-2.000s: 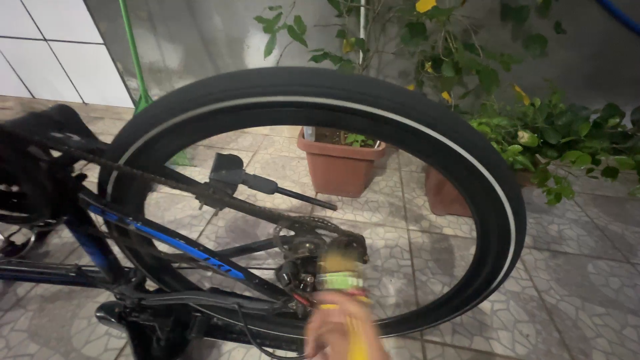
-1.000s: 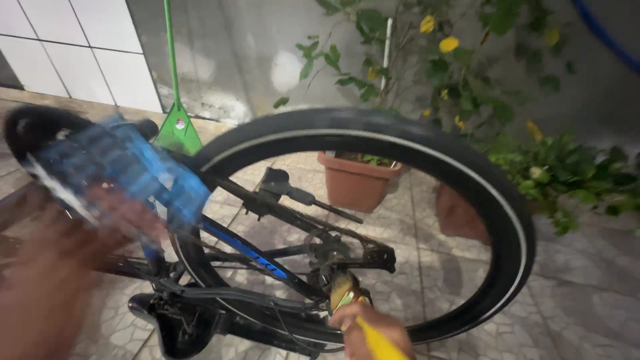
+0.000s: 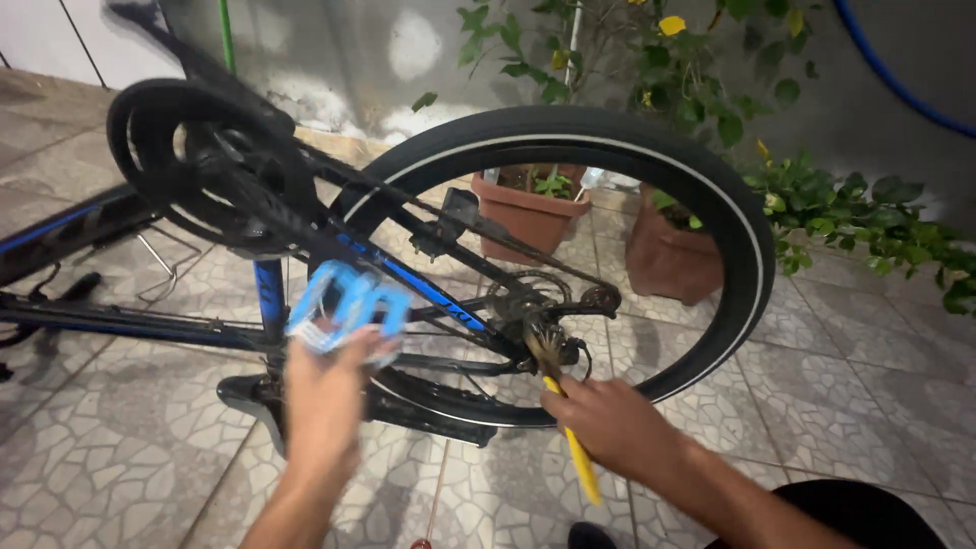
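A black and blue bicycle stands upside down, its rear wheel [image 3: 765, 252] at the centre and its saddle [image 3: 248, 393] down on the floor. My right hand [image 3: 591, 415] grips a paintbrush with a yellow handle [image 3: 581, 465]; its bristles are against the rear hub and derailleur area [image 3: 545, 324]. My left hand [image 3: 328, 366] holds a blurred blue and clear object [image 3: 351, 305], perhaps a plastic chain-cleaning tool, in front of the frame, below the chainring [image 3: 206, 168]. The chain [image 3: 427, 206] runs from the chainring towards the derailleur. The blurred crank and pedal are at upper left.
Behind the wheel, two terracotta-coloured planters [image 3: 526, 221] [image 3: 675, 263] stand near the grey wall. Leafy plants [image 3: 862, 213] spread at the right, and a blue hose [image 3: 892, 88] hangs on the wall. A green pole [image 3: 226, 34] is at upper left. Tiled floor lies around the bicycle.
My left hand, out of view two seconds ago, came in with the blue object near the crank and is now lower, in front of the frame. The right hand keeps the brush near the hub.
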